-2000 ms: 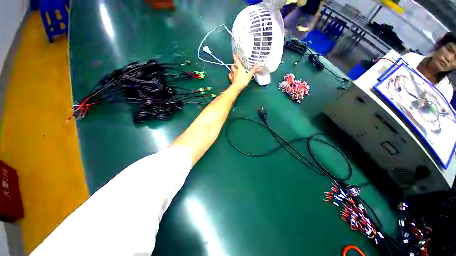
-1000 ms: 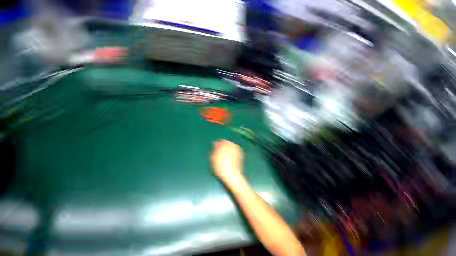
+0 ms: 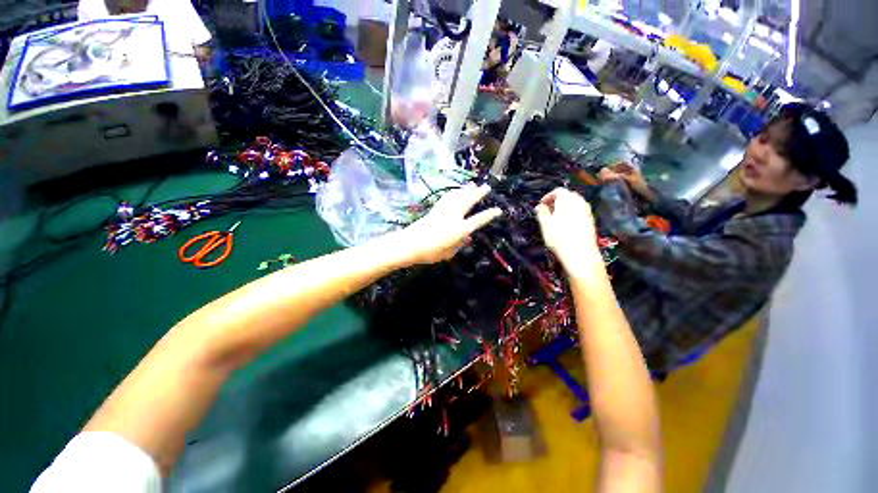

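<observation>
A large tangled black harness pile (image 3: 424, 298) lies at the table edge, with red lead tips hanging over the edge. My left hand (image 3: 448, 226) reaches over the far part of the pile, fingers apart, with nothing seen held in it. My right hand (image 3: 563, 217) is over the pile's right side with its fingers bent together; whether it holds a cable cannot be told. A crumpled clear plastic bag (image 3: 361, 197) lies against the pile, left of my left hand.
Orange-handled scissors (image 3: 207, 248) and small green connectors (image 3: 277, 262) lie on the green table mat (image 3: 144, 337). Other terminated wires (image 3: 154, 226) lie farther left. A grey box (image 3: 106, 120) stands at the far left. White posts (image 3: 525, 106) rise behind the pile. A person (image 3: 712, 231) sits at the right.
The view has swung right, from the fan and cable heap to the harness pile. The hand on the fan is no longer there; both my hands are now over the pile.
</observation>
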